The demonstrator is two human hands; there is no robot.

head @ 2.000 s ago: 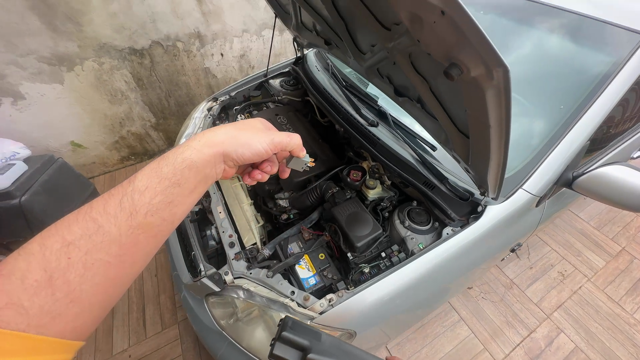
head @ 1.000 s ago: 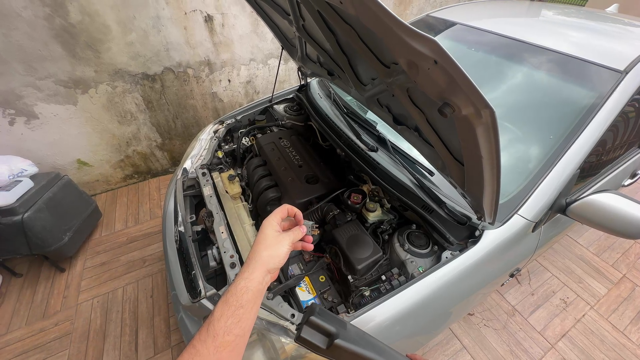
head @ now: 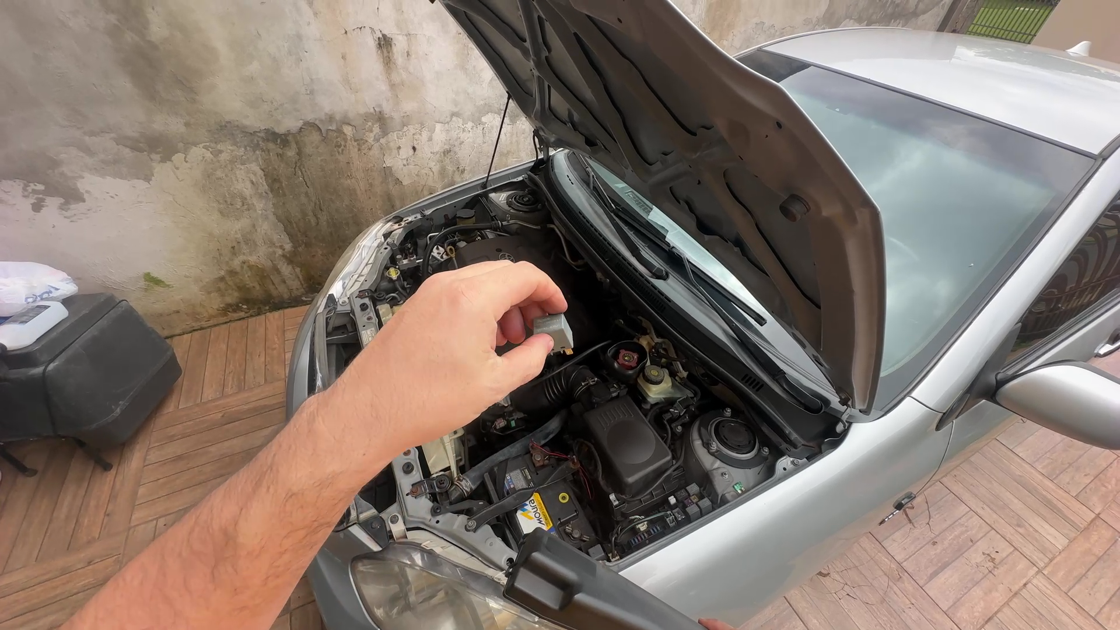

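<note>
Between the thumb and fingers of my left hand (head: 477, 337) is a small grey block with metal terminals, likely a relay (head: 553, 331), held above the open engine bay. A black plastic cover (head: 582, 582) juts in at the bottom edge; a fingertip of my right hand (head: 716, 624) just shows at its lower end, and the rest of that hand is out of frame. Beneath my left hand lie the car battery (head: 560, 507) with a yellow and blue label, the black air filter box (head: 628, 444) and an uncovered fuse box (head: 669, 516).
The raised hood (head: 700, 149) leans over the bay, held by a thin prop rod (head: 497, 144). A headlight (head: 437, 588) and fender (head: 770, 507) border the bay. At left stands a black case (head: 87, 372) with a white bottle (head: 33, 324) on it. A stained wall (head: 219, 157) rises behind the car.
My left hand has stayed over the engine bay with the grey block, dipping lower toward the battery a second ago and now raised again. More of the black cover shows than two seconds ago.
</note>
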